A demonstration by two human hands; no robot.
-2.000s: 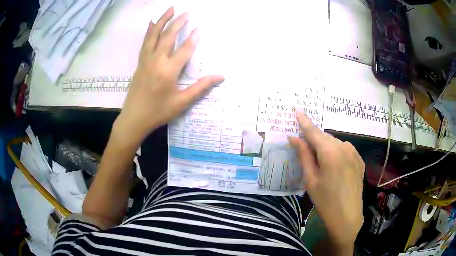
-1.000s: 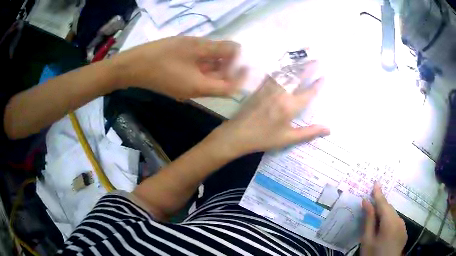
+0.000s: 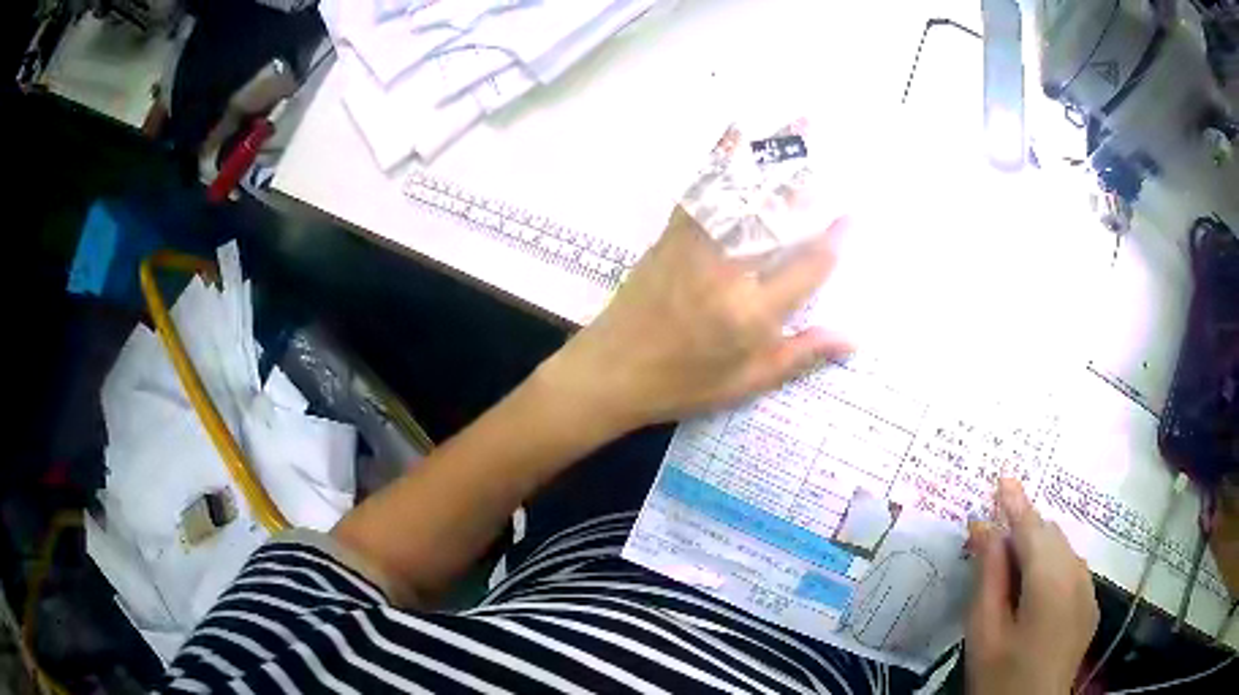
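A printed work sheet (image 3: 761, 502) with blue bands, a table and a garment drawing hangs over the front table edge towards my lap. My left hand (image 3: 720, 319) reaches over its upper left part, thumb and one finger spread. A crinkled clear packet (image 3: 745, 204) with a black label is at its other fingers and partly hides them; the hand seems to hold it. My right hand (image 3: 1026, 584) is at the sheet's lower right, fingers bent over the printed area and pinching its edge. The sheet's upper part is lost in glare.
White cut pieces (image 3: 455, 68) lie at the table's upper left, near a red-handled tool (image 3: 242, 156). The sewing machine (image 3: 1107, 61) stands upper right, a dark smartphone (image 3: 1207, 353) with a white cable at right. A yellow-framed holder (image 3: 204, 387) of cloth is lower left.
The view has turned left. Another person's bare arm, over the table a second ago, is gone. The clear packet has come to my left hand. My right hand remains at the sheet.
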